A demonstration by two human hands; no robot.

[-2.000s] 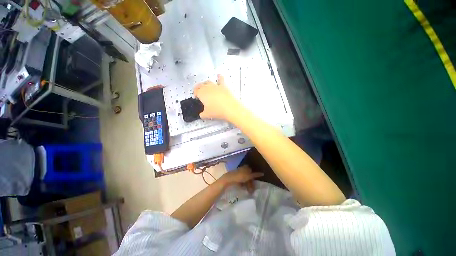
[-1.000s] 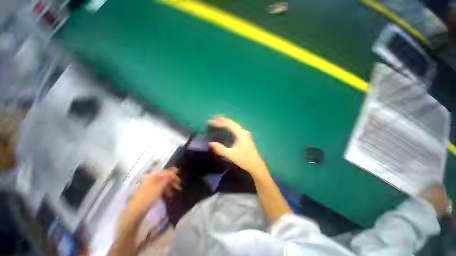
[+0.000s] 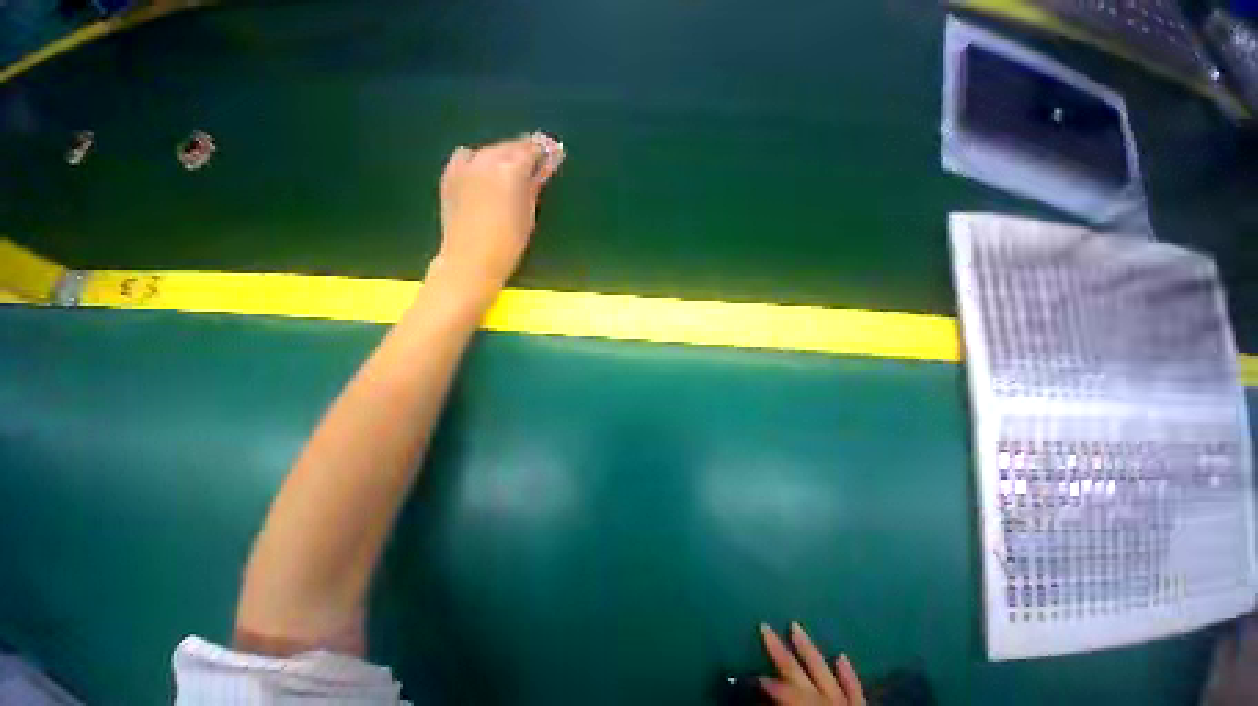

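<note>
My left hand (image 3: 486,207) reaches across the yellow line to the far belt lane. Its fingertips are closed on a small shiny metal part (image 3: 548,155), partly hidden by the fingers. My right hand (image 3: 811,673) is at the bottom edge, cut off by it, with several fingers spread over the near lane. A small black piece (image 3: 746,688) shows at its left and a dark shape (image 3: 900,687) at its right, both cut off. Whether that hand holds either is not clear.
Two more small metal parts (image 3: 196,150) lie at the far left of the green belt (image 3: 662,455). A large white sheet with rows of marks (image 3: 1104,345) lies at right. Beyond it is a dark panel in a white-edged tray (image 3: 1042,111).
The view has turned from the white machine bed to the belt. My left hand has moved out over the far lane and taken hold of a metal part. My right hand is now at the bottom edge.
</note>
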